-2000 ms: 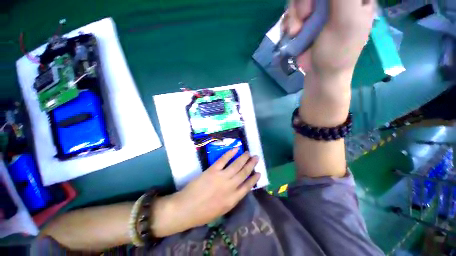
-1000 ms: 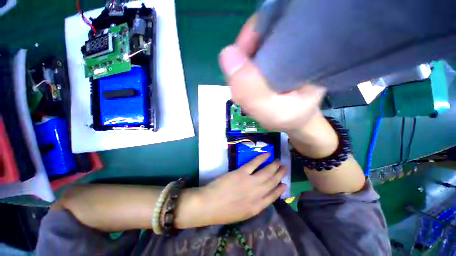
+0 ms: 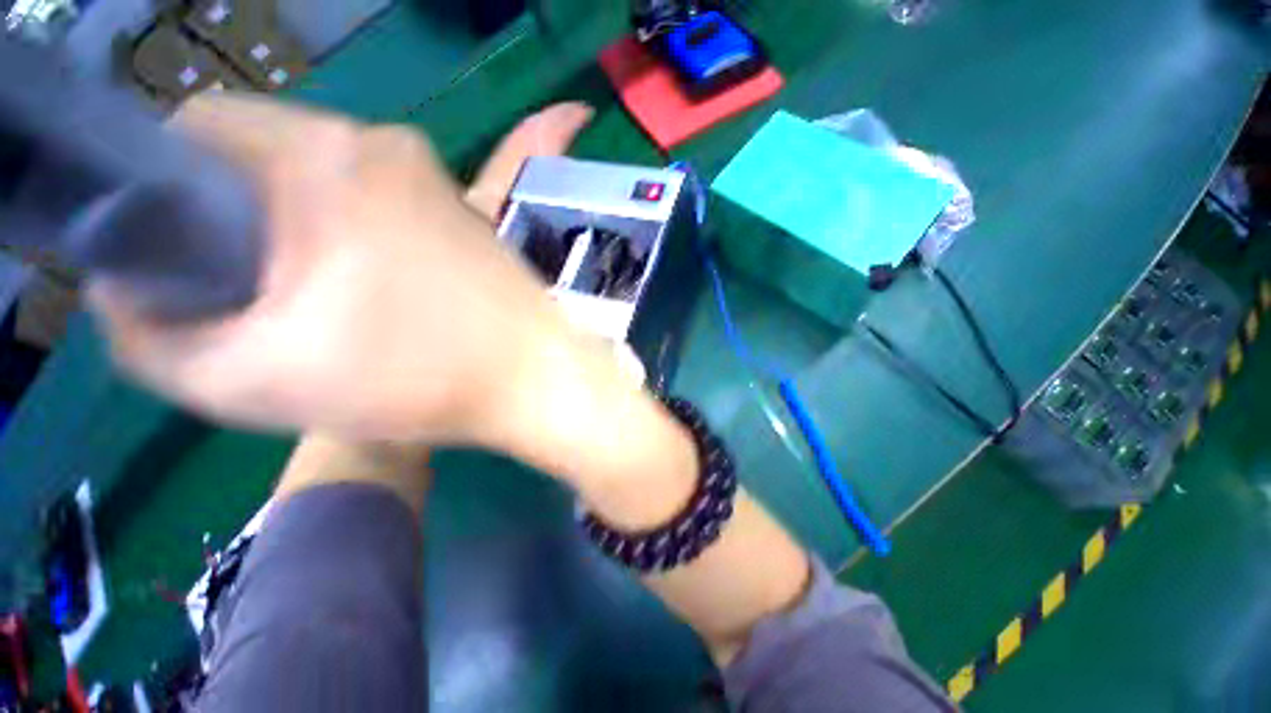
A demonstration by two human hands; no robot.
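Observation:
My right hand (image 3: 349,279) is large and blurred at the left, close to the camera. It is closed around the dark electric screwdriver (image 3: 167,223), whose tip is not visible. My left hand (image 3: 537,146) is mostly hidden behind it; only some fingers show beside the far left edge of the light grey screw feeder (image 3: 579,181). Whether it holds anything cannot be seen. The feeder has an open compartment with dark contents and a red switch.
A green box (image 3: 829,195) with clear plastic stands right of the feeder. A blue coiled cable (image 3: 829,467) and black leads run beside it. A blue-and-black unit (image 3: 714,53) sits on a red pad (image 3: 662,105). A tray of small boards (image 3: 1115,390) is at the right.
The view has swung right to the feeder. My left hand has left the blue battery of the unit on the white pad and is now at the feeder. The screwdriver is at the left of view.

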